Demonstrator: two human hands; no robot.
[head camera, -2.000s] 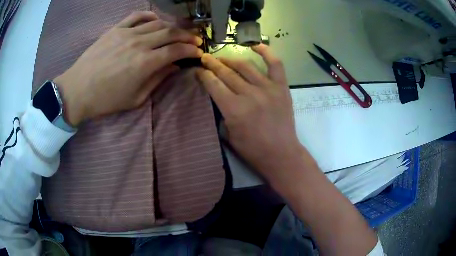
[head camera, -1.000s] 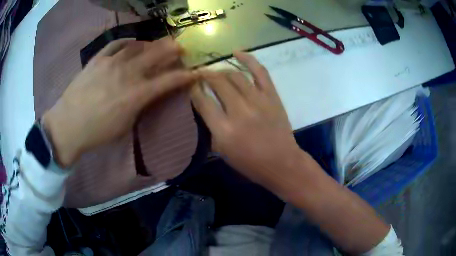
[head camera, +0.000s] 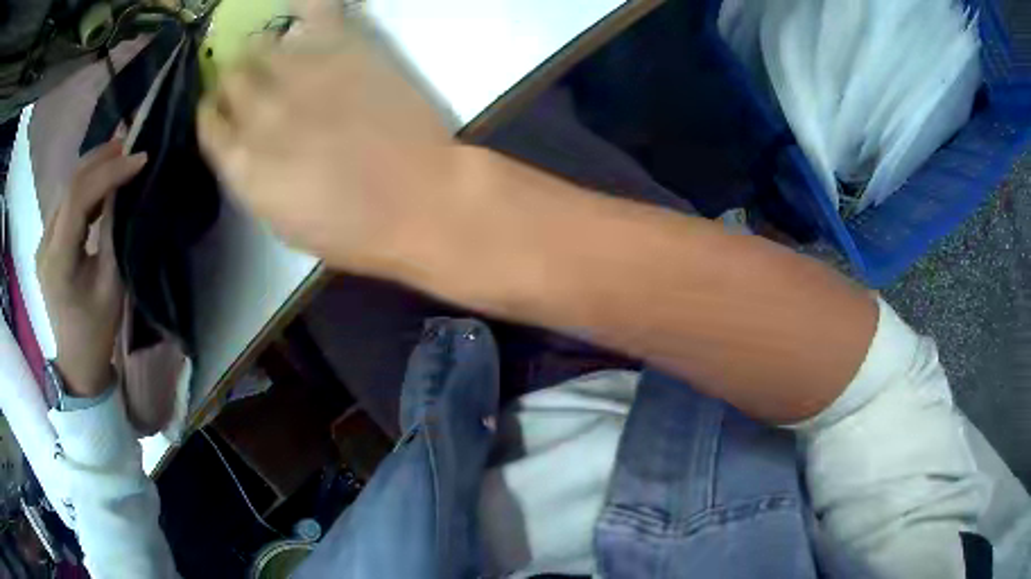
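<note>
The bag panel is bunched at the upper left, with its black side and edge (head camera: 164, 226) turned up and a strip of pinkish-brown fabric (head camera: 149, 385) showing below. My left hand (head camera: 85, 255) holds the panel at its left side, fingers around the fabric. My right hand (head camera: 322, 141) is blurred over the machine bed, close to the right of the black fabric. Its fingertips are too blurred to tell whether they hold anything. Only dark lower parts of the sewing machine (head camera: 85, 23) show at the top left.
The white table (head camera: 452, 45) has its front edge running diagonally below my right hand. A blue basket (head camera: 904, 232) with white sheet-like pieces (head camera: 865, 91) stands at the upper right. My legs in jeans (head camera: 701, 486) are below the table edge. A thin cable hangs at the lower left.
The view has swung down and right. The panel is now bunched with its black side turned up. My left hand has moved to its left side, apart from my right hand. The red snips have left view.
</note>
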